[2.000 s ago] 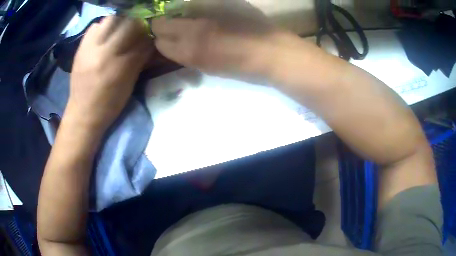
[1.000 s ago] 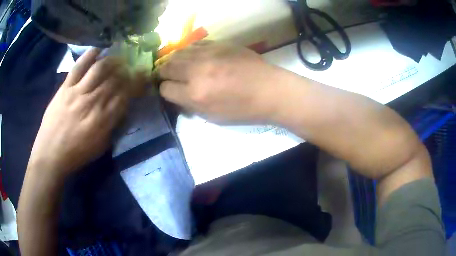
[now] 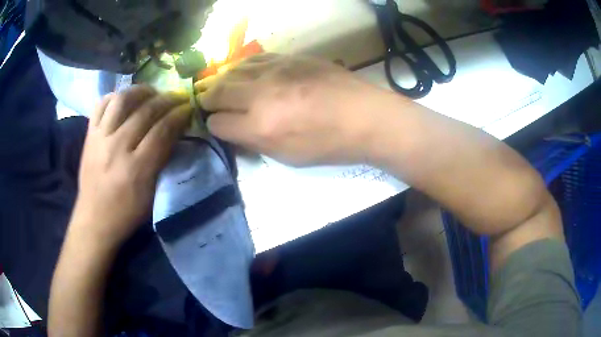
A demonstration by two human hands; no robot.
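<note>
A light grey-blue panel (image 3: 214, 253) with a dark band across it hangs from the needle area over the table's front edge. My left hand (image 3: 132, 141) lies on the cloth just left of the needle area, its fingers bent over the cloth. My right hand (image 3: 273, 108) pinches the cloth edge at the right side of the needle area, fingertips close to the left hand's. The dark machine head (image 3: 112, 29) is above both hands. The needle itself is hidden in glare. A dark panel (image 3: 33, 171) is spread at the left.
Scissors with black loop handles (image 3: 415, 56) lie right of the needle area. Orange-red tape (image 3: 247, 49) is on the bed behind my right hand. A dark fabric scrap (image 3: 547, 39) lies at the far right. Blue crates (image 3: 567, 197) stand below the table edge.
The cloth came out from its bunched state and the light panel now hangs flat with its band showing. Both hands lie lower in view than at first, and the machine head has come into view.
</note>
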